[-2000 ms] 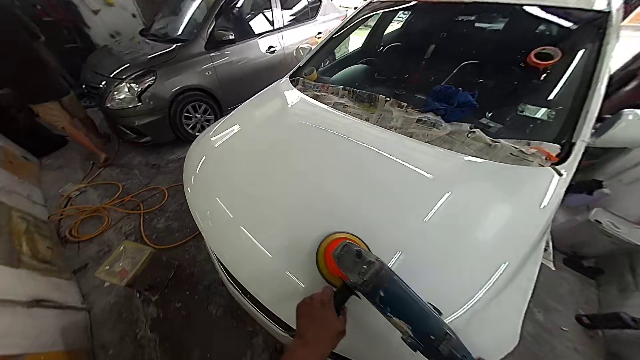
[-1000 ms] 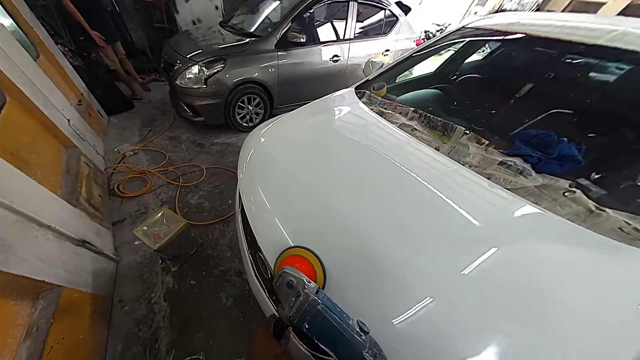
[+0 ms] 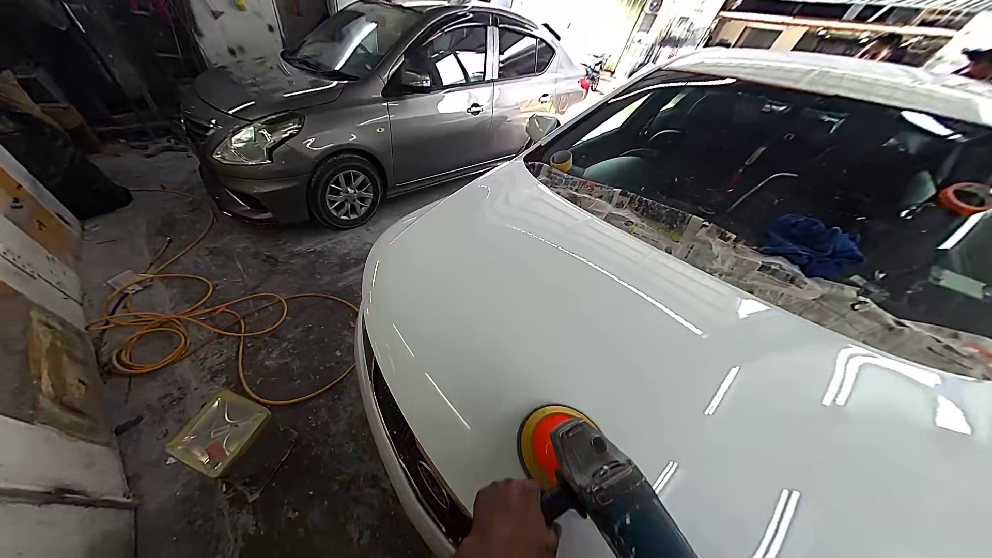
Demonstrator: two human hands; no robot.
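A rotary polisher (image 3: 612, 480) with a blue body and a dark gear head lies over the white car hood (image 3: 496, 310). Its round pad (image 3: 546, 442), orange with a yellow rim, rests on the paint near the hood's front edge. My left hand (image 3: 508, 519) is closed around the polisher's black side handle (image 3: 556, 502). The tool's rear end runs out of the bottom of the view, and my right hand does not show.
Newspaper sheets (image 3: 682, 240) line the windshield base, with a blue cloth (image 3: 814, 244) on them. A grey sedan (image 3: 434, 116) stands beyond the hood. On the floor at left lie a coiled orange hose (image 3: 178, 322) and a clear yellowish plastic container (image 3: 219, 434).
The polisher has moved from near the hood's front edge, a second ago, further in over the hood. The view has shifted. A person seen by the grey car earlier is out of view.
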